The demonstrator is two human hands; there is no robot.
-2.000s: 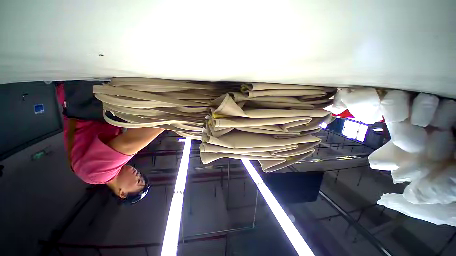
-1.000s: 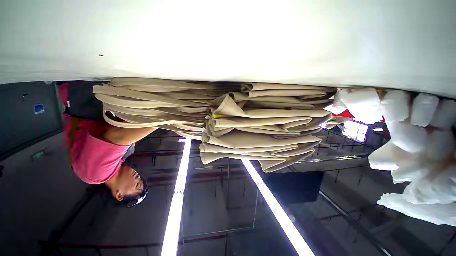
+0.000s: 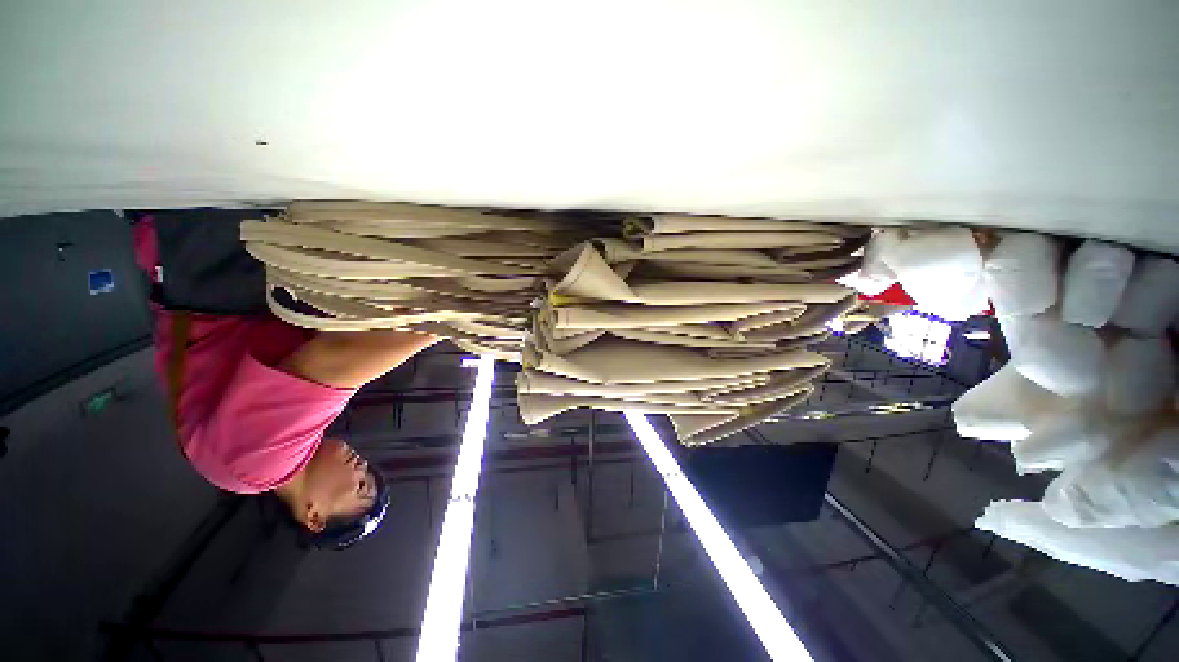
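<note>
The view is upside down, with the white tabletop (image 3: 582, 104) as a pale band across the top. A heap of folded beige bags (image 3: 685, 336) rests on it in the middle of the picture. Their looped, rope-like handles (image 3: 388, 265) point to the picture's left. A pile of puffy white rolls (image 3: 1060, 349) lies at the picture's right. Neither my left hand nor my right hand is in the picture.
A person in a pink top (image 3: 246, 401) is beyond the table at the picture's left, one forearm partly hidden by the bag handles. A red item (image 3: 884, 296) shows between the bags and the white rolls. Strip lights (image 3: 455, 517) hang overhead.
The person in pink has shifted slightly, with the head a little lower in the picture and the forearm reaching further behind the handles than one second ago. The bags and white rolls have not moved.
</note>
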